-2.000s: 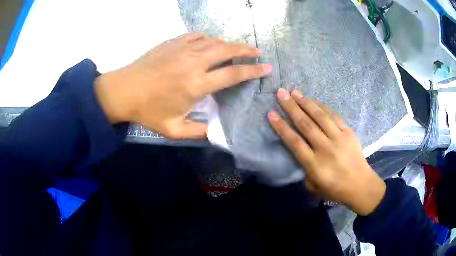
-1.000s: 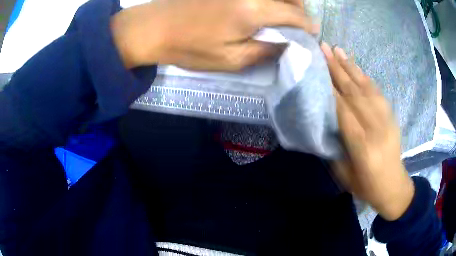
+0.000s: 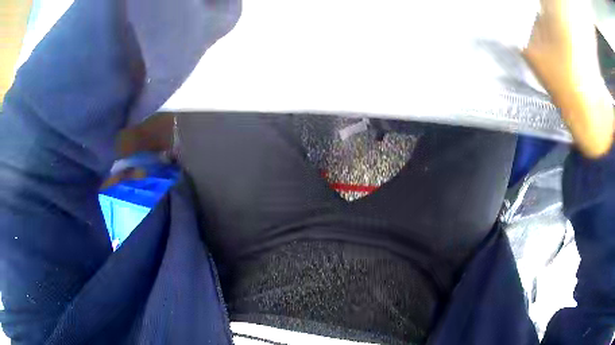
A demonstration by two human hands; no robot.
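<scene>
A wide, overexposed white surface [image 3: 350,54] fills the top; I cannot tell how much of it is white cloth and how much is table. The grey fabric panel is not visible as such now. My right hand [image 3: 573,74] is at the upper right, blurred and cut off by the top edge, at the right end of the white surface. Its fingertips do not show, so its grip is unclear. My left hand is out of view; only its dark blue sleeve [image 3: 74,101] shows at the left.
A ruled strip [image 3: 526,111] shows along the front edge at the right. A bright blue bin [image 3: 131,209] is at lower left. Crumpled clear plastic with pale pieces [image 3: 543,236] lies at lower right. My dark-clothed torso and lap are below the table edge.
Both hands have moved up and apart, the left one out of the picture. The grey cloth bunched between them is gone from view, and white now fills the top. The view has shifted.
</scene>
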